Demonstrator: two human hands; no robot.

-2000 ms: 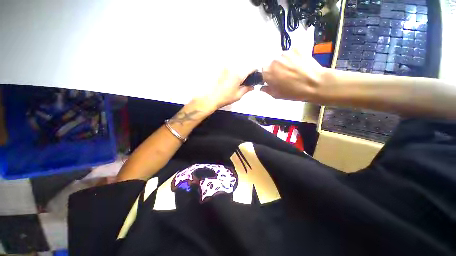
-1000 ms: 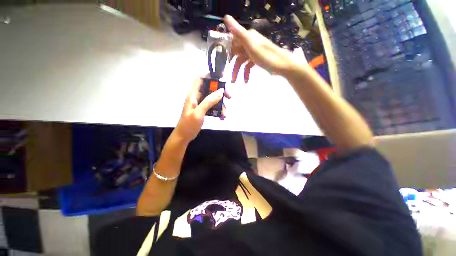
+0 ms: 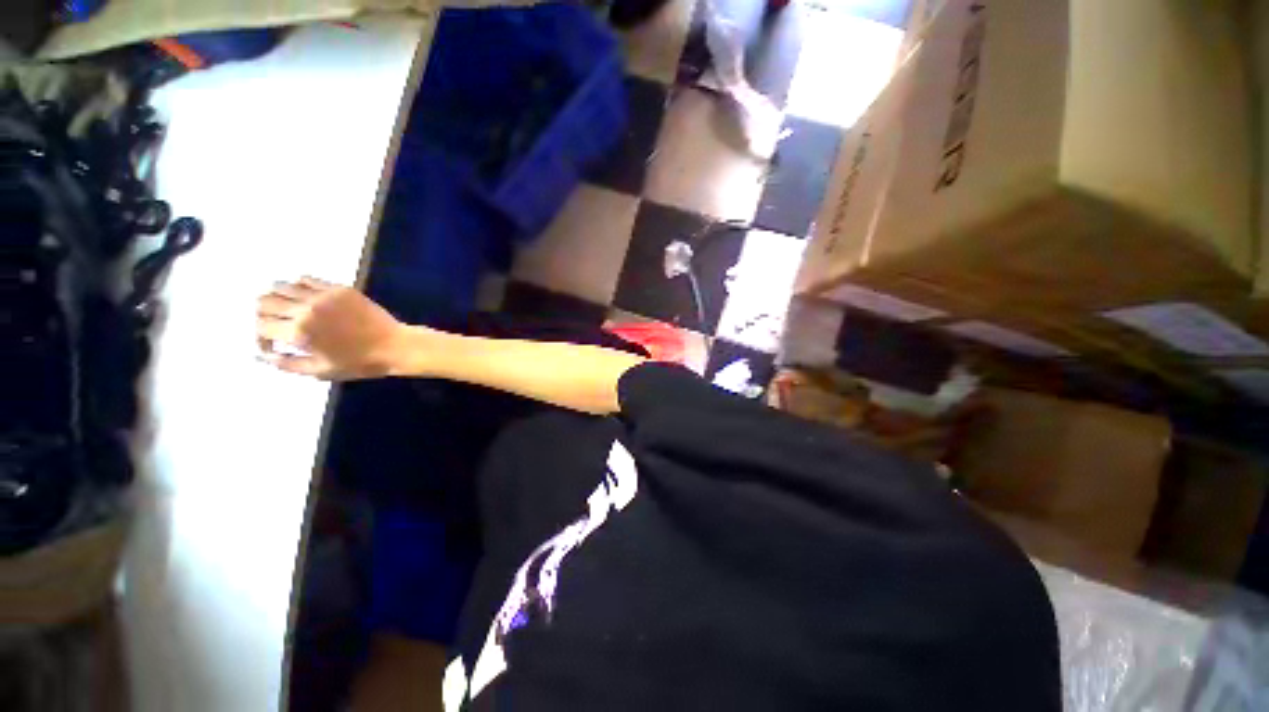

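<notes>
A heap of black coiled cables [image 3: 63, 292] lies along the left side of the view, with loops hanging over the white bench [image 3: 223, 487]. My right hand [image 3: 313, 331] is at the bench's edge, just right of the cable loops, its fingers partly curled and blurred. Glare at the fingertips hides whether it holds anything. My left hand is not in view. The black device and the clear bag cannot be made out.
Blue plastic crates [image 3: 550, 174] stand beyond the bench on the black-and-white checkered floor [image 3: 578, 251]. A red object [image 3: 661, 341] is near my sleeve. Large brown cartons [image 3: 1030, 181] are stacked at the right. Clear plastic wrap [image 3: 1127, 640] shows lower right.
My view has swung right, so the bench now runs up the left side. My left hand and the black device it held have left the view. My right hand is lower, at the bench edge.
</notes>
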